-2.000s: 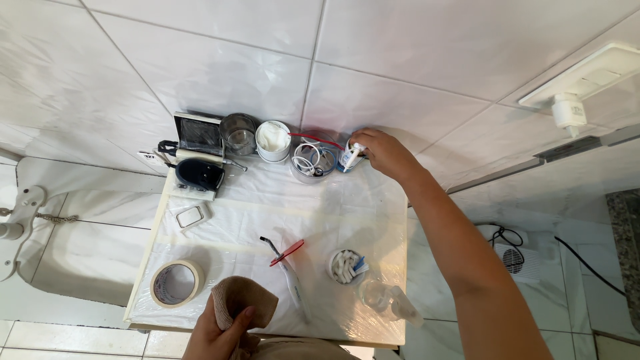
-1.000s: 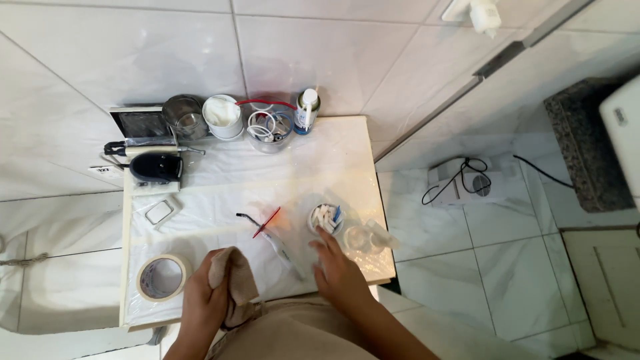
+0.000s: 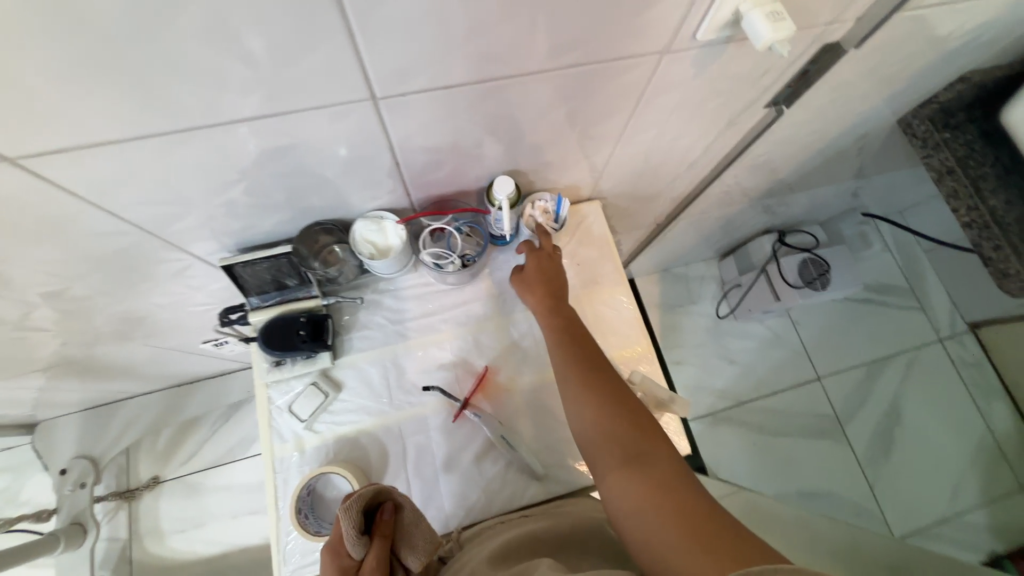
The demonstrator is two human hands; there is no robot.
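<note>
My right hand (image 3: 544,272) reaches to the back right of the plastic-covered table, its fingertips at a small cup of white cotton rolls (image 3: 545,213); whether they grip it is hard to see. Left of that cup stands a bottle with a white nozzle (image 3: 503,210). A clear cup with white rings and small items (image 3: 452,250) and a tub of white material (image 3: 382,243) continue the row. My left hand (image 3: 370,544) holds a bunched beige cloth (image 3: 396,520), beside a roll of masking tape (image 3: 322,502). A dental curing light with a red shield (image 3: 472,404) lies mid-table.
At the back left are a dark glass jar (image 3: 328,253), a dark-screened device (image 3: 276,278) and a black device (image 3: 294,334). A small white frame (image 3: 308,402) lies left. A translucent item (image 3: 658,394) is at the right edge, partly behind my forearm. A white appliance with a cord (image 3: 788,272) sits below on the floor.
My right hand has moved from the front right to the back right. The cup of cotton rolls, at the front right one second ago, now stands beside the bottle.
</note>
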